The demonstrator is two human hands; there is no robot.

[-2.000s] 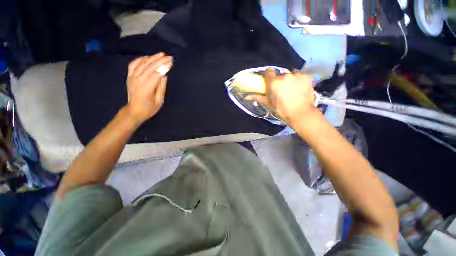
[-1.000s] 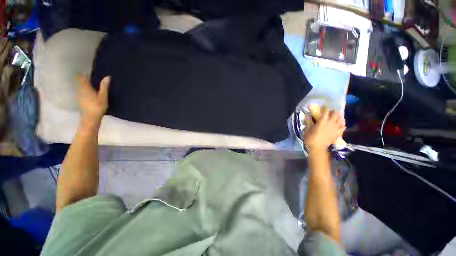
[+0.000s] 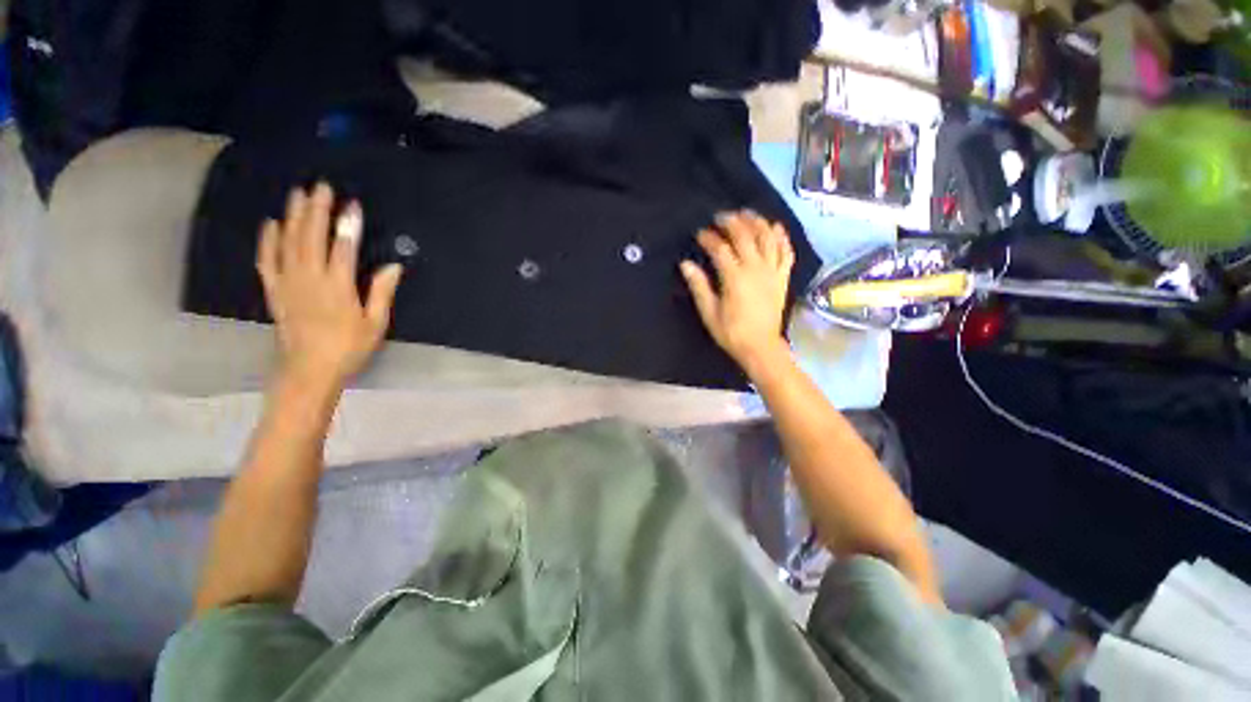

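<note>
The black garment (image 3: 480, 309) lies flat across the beige padded board (image 3: 124, 261). Three round buttons (image 3: 528, 269) show in a row on it. My left hand (image 3: 323, 281) rests palm down on its left part, with a white band on one finger. My right hand (image 3: 742, 281) rests on its right part, fingers spread. Neither hand grips anything. The steam iron (image 3: 899, 291) with its yellow handle stands on the light blue mat (image 3: 853, 364), right of my right hand.
More black garments (image 3: 261, 69) lie along the far edge. A metal tray (image 3: 858, 158) with red items is beyond the mat. A green fan (image 3: 1196, 172) is at far right. The iron's hose (image 3: 1077, 291) runs right, and a thin white cable (image 3: 1043, 433) crosses the dark area.
The iron went from the cloth to the blue mat and my right hand let it go. My right hand is now on the garment. Buttons now show. My left hand is back on the cloth.
</note>
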